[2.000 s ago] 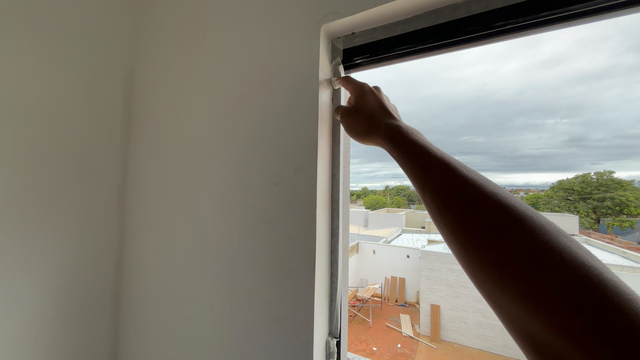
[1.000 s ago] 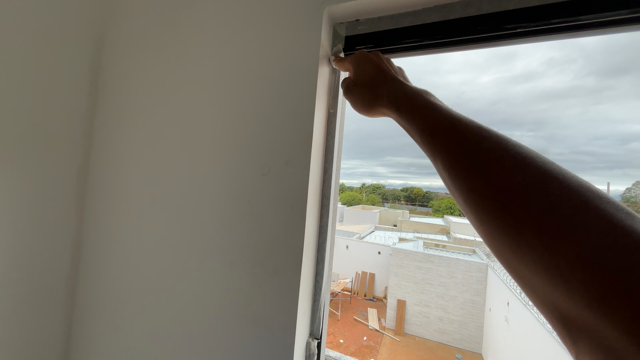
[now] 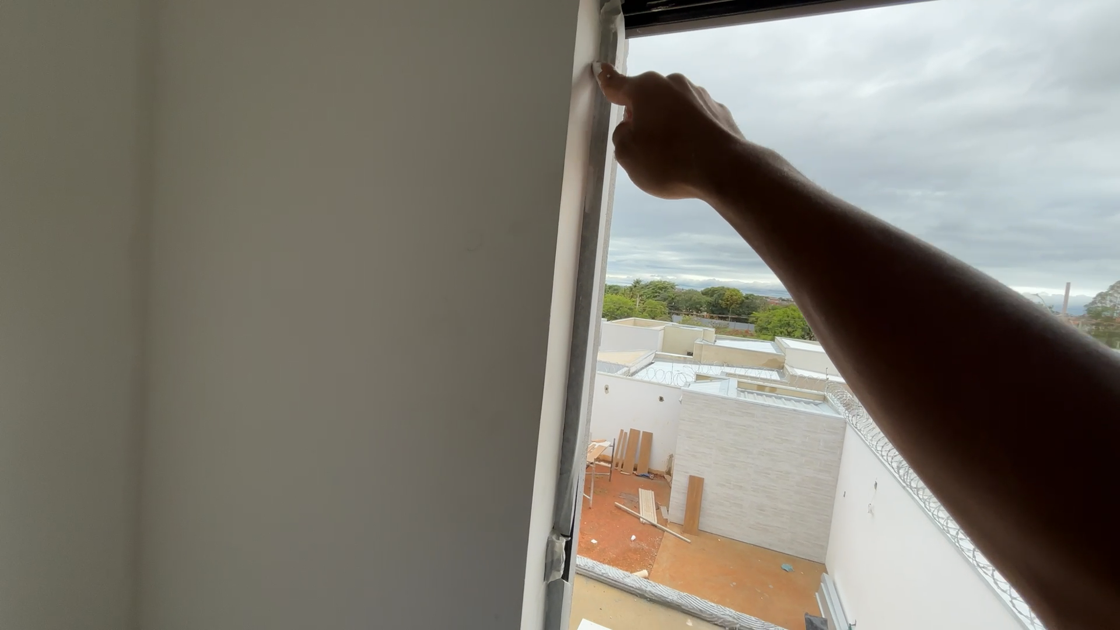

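My right hand [image 3: 669, 131] reaches up across the window opening from the right, its fingers curled and a fingertip against the left jamb. A small pale piece, whose kind I cannot tell, shows at that fingertip. Along the jamb runs a grey strip [image 3: 584, 289], with a wrinkled, loose-looking flap [image 3: 556, 557] low down beside a dark gap. More crumpled pale material shows at the top corner, next to the dark window head profile [image 3: 744, 13]. Whether the hand grips anything is hidden by the curled fingers. My left hand is out of view.
A plain painted wall [image 3: 350, 315] fills the left side up to the window reveal. Outside and below lie a yard with reddish soil [image 3: 617, 525], wooden boards [image 3: 693, 503], a light textured wall [image 3: 757, 472] and a white wall topped with coiled wire [image 3: 919, 490].
My right hand has moved down the jamb from the upper corner, where it was a second ago. The view has shifted, and the top corner is now at the frame's edge.
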